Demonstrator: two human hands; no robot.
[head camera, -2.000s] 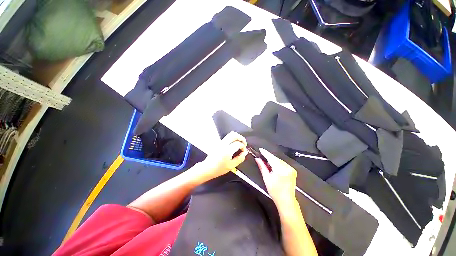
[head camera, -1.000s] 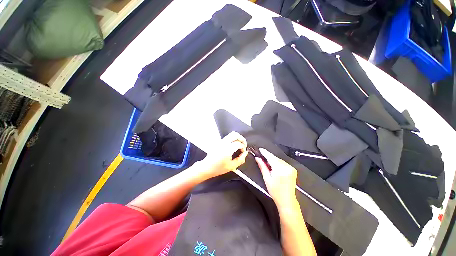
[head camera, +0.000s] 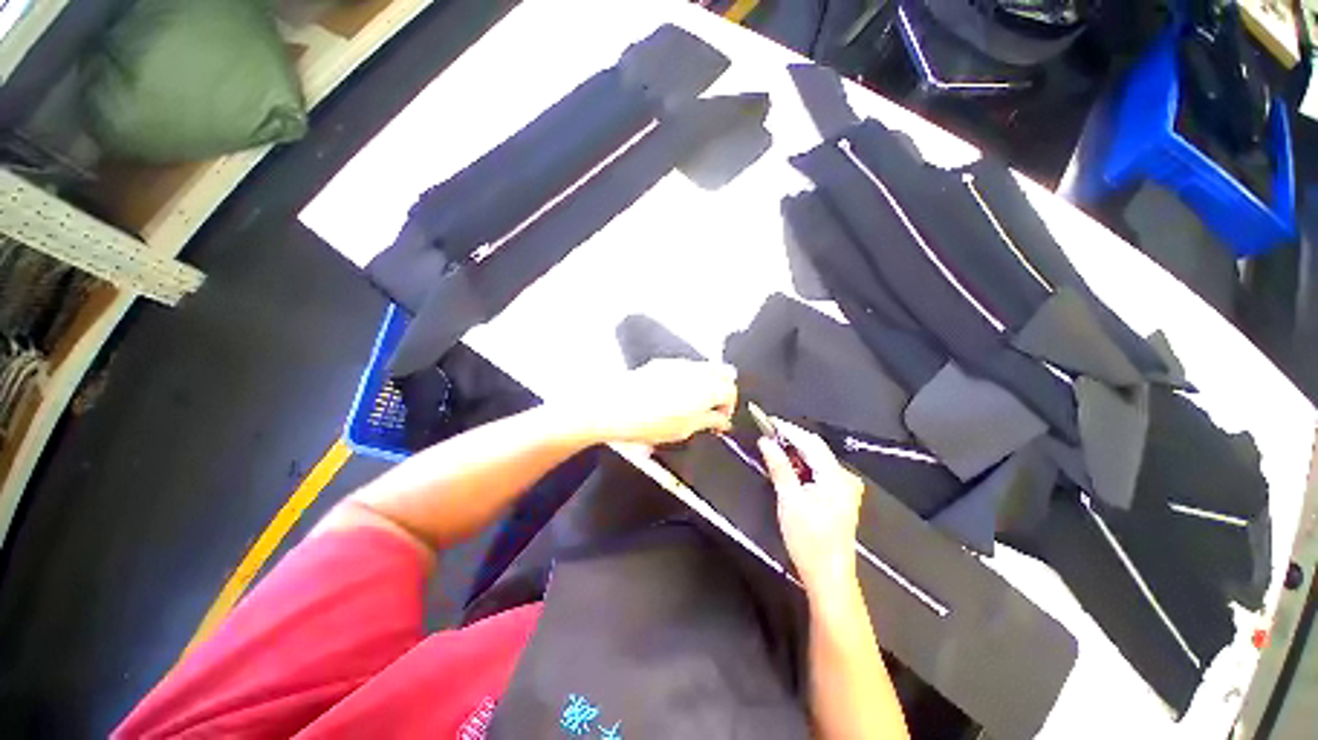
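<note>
A dark zipped panel lies at the table edge by my body, its pale zip line running from near my hands toward the lower right. My left hand is closed on the panel's upper part; its fingertips are bunched and hide what they pinch. My right hand holds small snips, a dark tool with a hint of red, its metal tip pointing up-left toward the left fingertips with a small gap between. Any loose thread is too small to tell.
Overlapping zipped panels are piled at the table's right. Separate panels lie at upper left. A blue basket with dark pieces stands below the left table edge, partly behind my left arm. Another blue bin stands beyond the table.
My left hand has turned and shifted slightly up and right, with its forearm raised over the basket. The snips have come apart from the left fingertips and their tip now shows.
</note>
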